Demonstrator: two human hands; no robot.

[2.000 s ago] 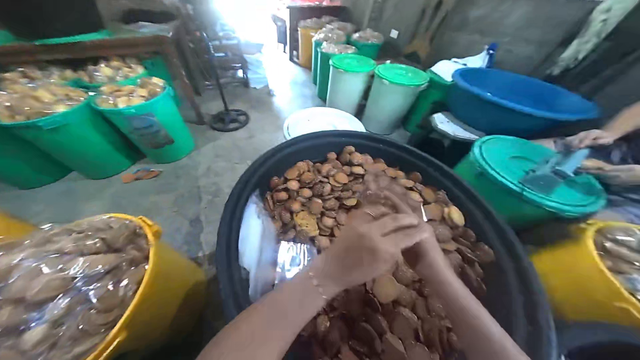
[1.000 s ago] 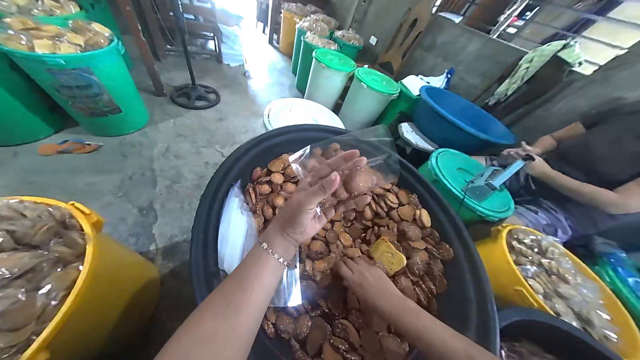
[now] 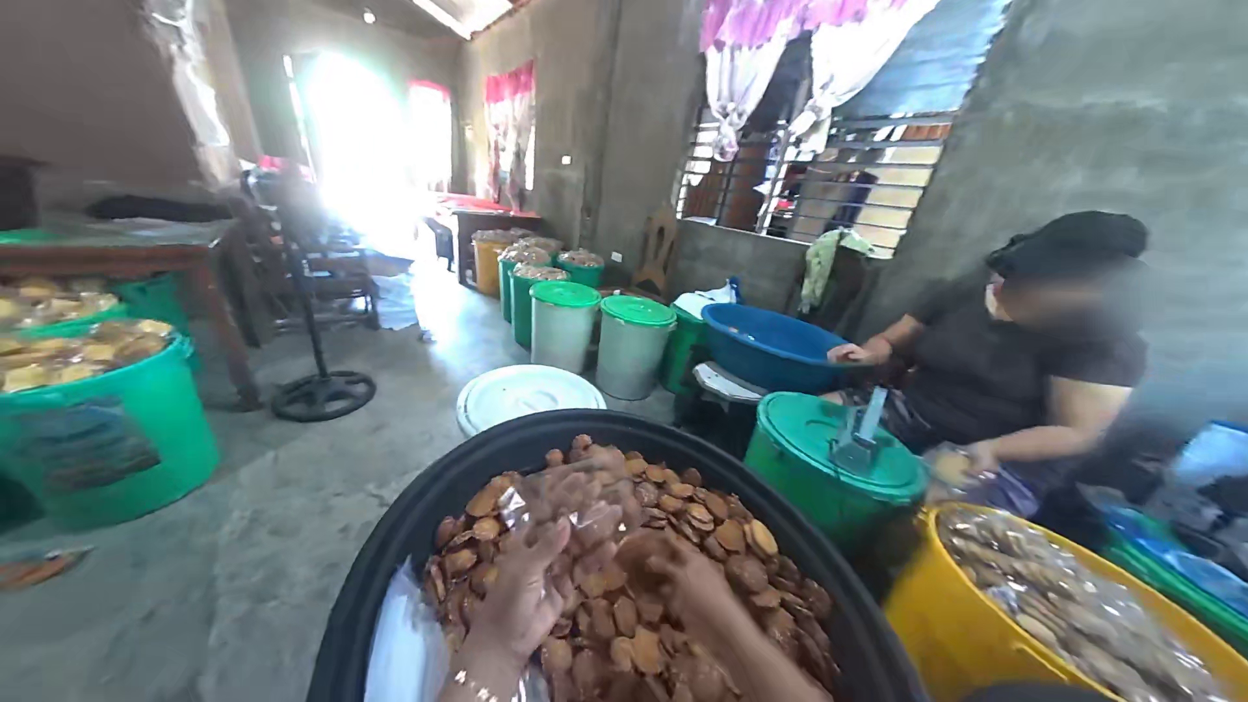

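A large black tub holds many round brown cookies. My left hand, with a bracelet at the wrist, holds a clear plastic bag over the cookies. The bag has brown cookies inside. My right hand is at the right of the bag, its fingers curled around a few cookies near the bag's mouth. A stack of clear plastic bags lies against the tub's left inner wall.
A co-worker sits at the right, holding a filled bag. A lidded green bucket, a yellow bucket of bagged cookies and a blue basin stand nearby. A white lid lies beyond the tub. A green bucket is at left.
The view has tilted up. My right hand has come up from among the cookies to the bag. The bag, looking nearly empty one second ago, now has more cookies in it.
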